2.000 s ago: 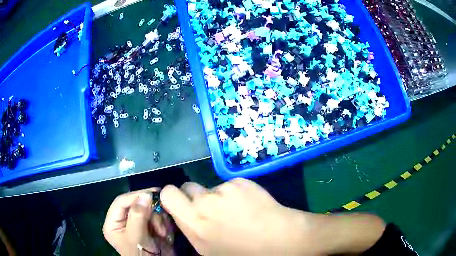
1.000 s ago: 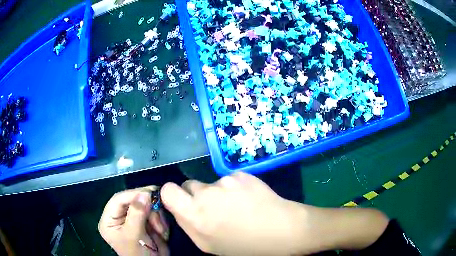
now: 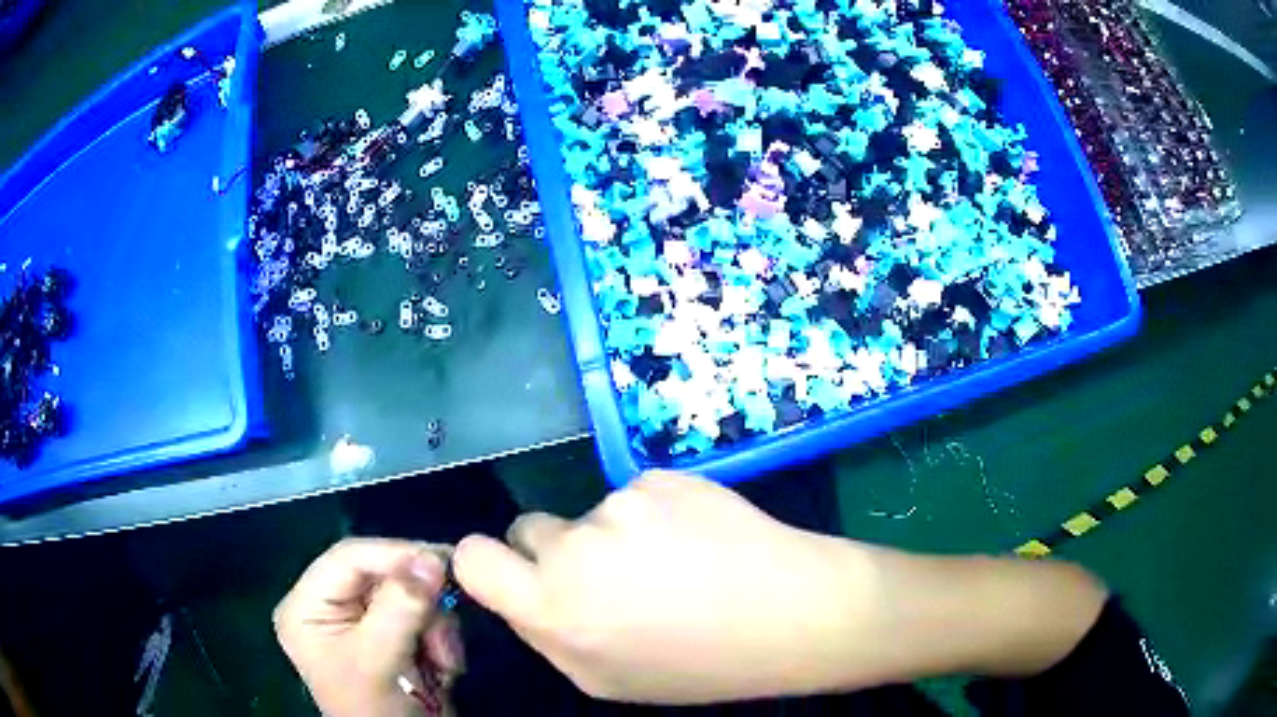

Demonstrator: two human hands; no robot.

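A small assembly (image 3: 450, 597) is pinched between my two hands below the bench edge; only a dark and blue bit shows, the rest is hidden by fingers. My left hand (image 3: 367, 623) holds it from the left with thumb and index finger. A thin red and white lead shows at the lower part of that hand. My right hand (image 3: 630, 581) reaches across from the right, its thumb and fingertips at the same piece. Whether the right hand holds anything else is hidden.
A blue bin (image 3: 868, 415) of turquoise, white and black crosses lies ahead. A blue tray (image 3: 140, 336) with dark wired units is at left. Clear plates (image 3: 336, 210) lie scattered between them. A clear blister tray (image 3: 1141, 140) is far right. Yellow-black tape (image 3: 1120, 499) marks the floor.
The right hand and forearm have shifted slightly up and right. The small assembly is now more covered by the fingertips. Bins and loose parts look unchanged.
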